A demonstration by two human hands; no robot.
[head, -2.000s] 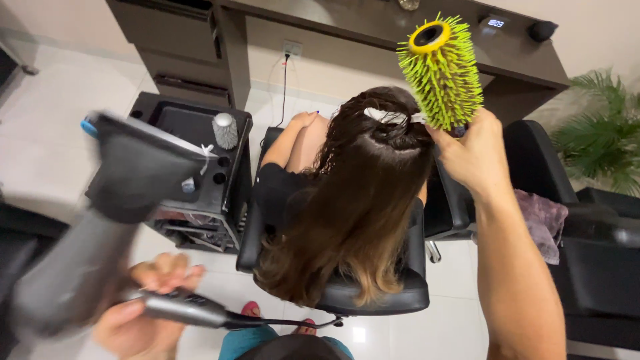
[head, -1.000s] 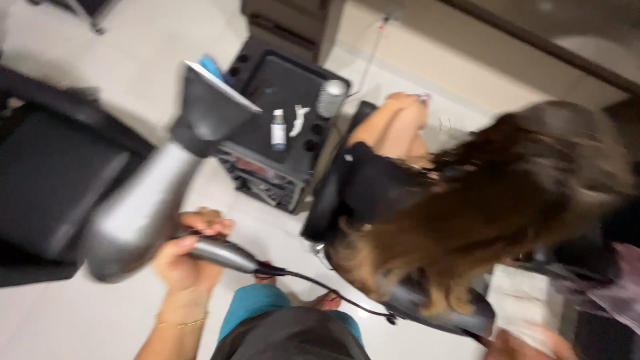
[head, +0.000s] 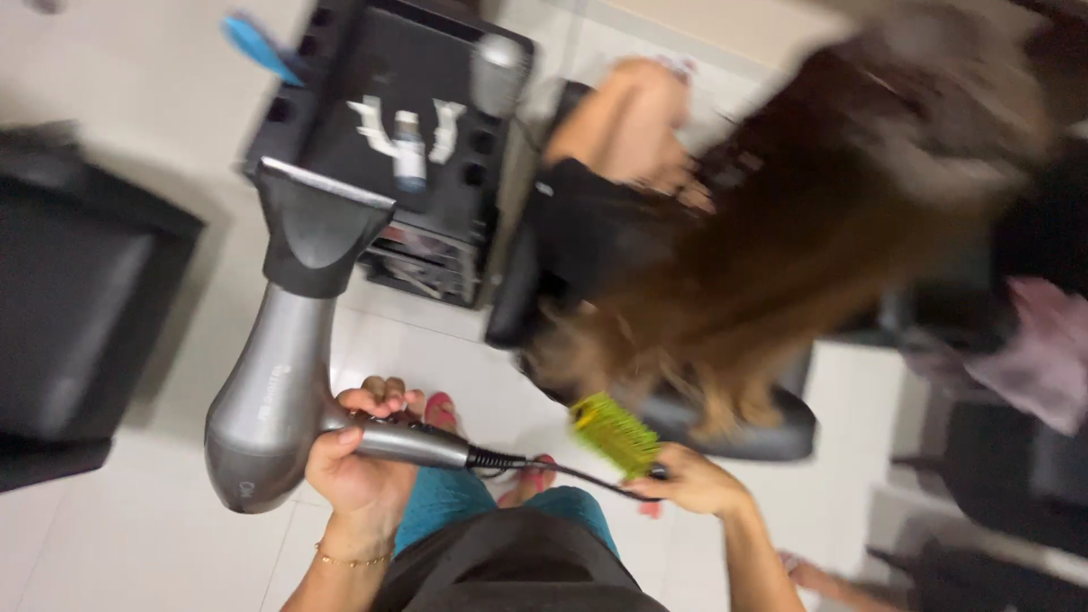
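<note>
My left hand (head: 365,459) grips the handle of a grey hair dryer (head: 280,382), whose flat black nozzle points up and away from me. A round brush with yellow-green bristles (head: 616,433) is in my right hand (head: 693,480), just below the ends of the seated person's long brown hair (head: 765,238). Near the brush handle, the dryer's cord (head: 578,476) runs up to my right hand; whether I hold it too cannot be told. The hair hangs loose over the chair back and is blurred at the head.
A black salon trolley (head: 340,161) holds a small bottle (head: 409,153), white hair clips (head: 444,130), a grey round brush (head: 499,75) and a blue brush (head: 259,48). The person sits in a black chair (head: 765,429). Another black chair (head: 76,297) stands left; a mauve towel (head: 1033,357) lies right.
My right hand has come down with the green brush from beside the person's head, where it was two seconds ago, to near the hair ends. The dryer stays in my left hand. The view has swung left.
</note>
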